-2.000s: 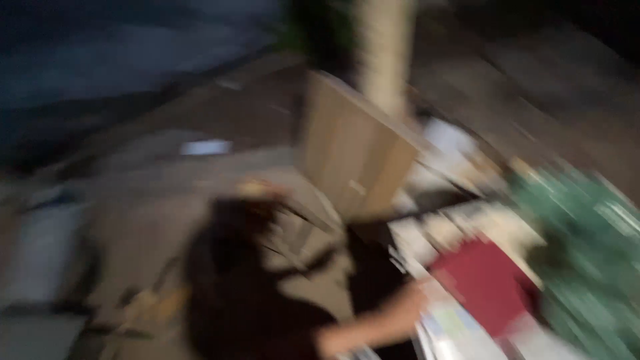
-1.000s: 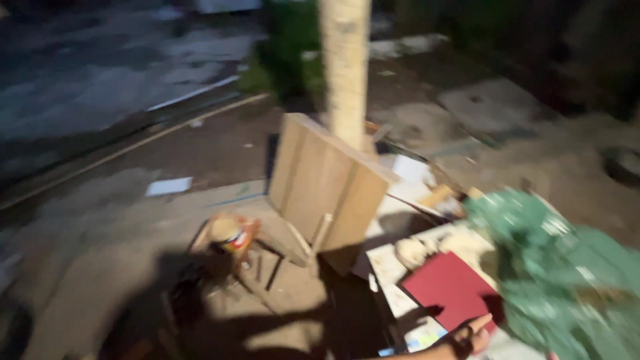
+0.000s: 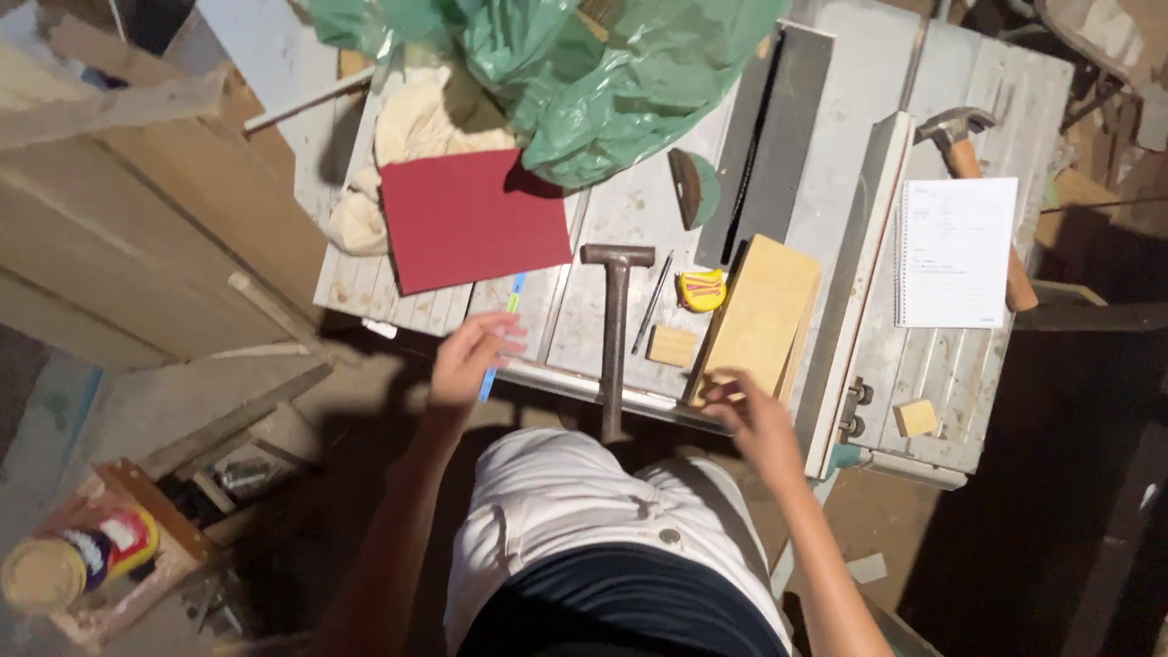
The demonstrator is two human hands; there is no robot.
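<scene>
My left hand [image 3: 474, 358] is above the front edge of a table saw's metal top [image 3: 630, 214], fingers apart, beside a blue and green strip [image 3: 501, 351]. At the lower end of a wooden board [image 3: 762, 310], my right hand [image 3: 741, 401] has its fingers curled; whether it grips anything is unclear. Between the hands lie a T-shaped metal tool [image 3: 617, 328], a pen [image 3: 653, 301], a yellow tape measure [image 3: 702, 290] and a small wood block [image 3: 672, 347]. A dark red sheet [image 3: 476, 222] is beyond my left hand.
Green plastic [image 3: 602, 82] covers the far side. On the right, past the rip fence [image 3: 862, 292], are a claw hammer [image 3: 965, 160] partly under a spiral notebook [image 3: 956, 253] and a wood block [image 3: 915, 418]. Wooden panels [image 3: 137, 219] stand left; a jar [image 3: 82, 558] is at lower left.
The view has swung strongly onto the saw table. One hand was near the red sheet at the frame's lower edge; both hands now show over the table's front edge.
</scene>
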